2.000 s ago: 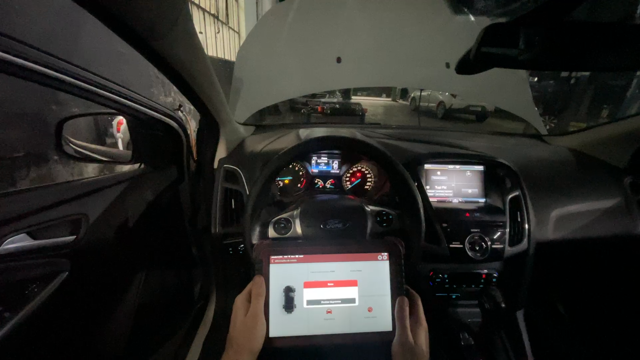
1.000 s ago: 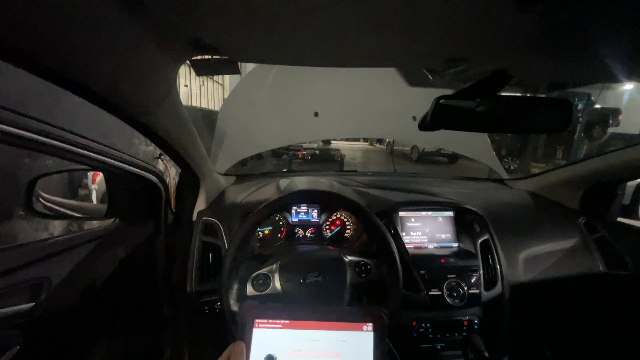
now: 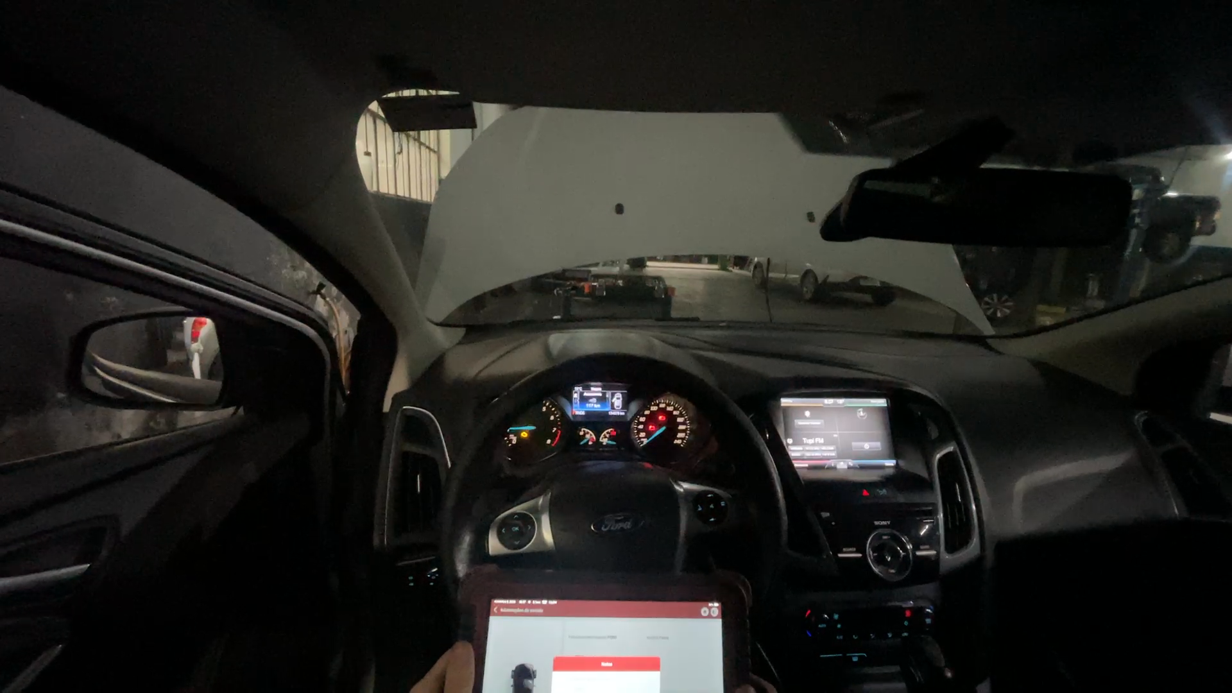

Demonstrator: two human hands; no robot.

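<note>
A tablet in a dark case (image 3: 604,635) shows a lit screen with a red header bar and a red-topped pop-up box. It stands against the lower part of the Ford steering wheel (image 3: 616,525), its bottom cut off by the frame. My left hand (image 3: 450,669) grips the tablet's left edge, only partly visible. At the lower right edge of the tablet a sliver of my right hand (image 3: 756,684) shows, most of it out of frame. Behind the wheel the instrument cluster (image 3: 602,423) is lit.
The centre display (image 3: 835,433) glows above the audio controls (image 3: 889,553). A gear lever (image 3: 929,664) is at the lower right. Beyond the windshield stands the raised hood (image 3: 674,192). The rear-view mirror (image 3: 982,207) hangs upper right, and the driver's door (image 3: 192,539) is on the left.
The view has tilted up since two seconds ago, when both hands showed on the tablet's sides. The tablet now sits lower in the frame, though higher than one second ago.
</note>
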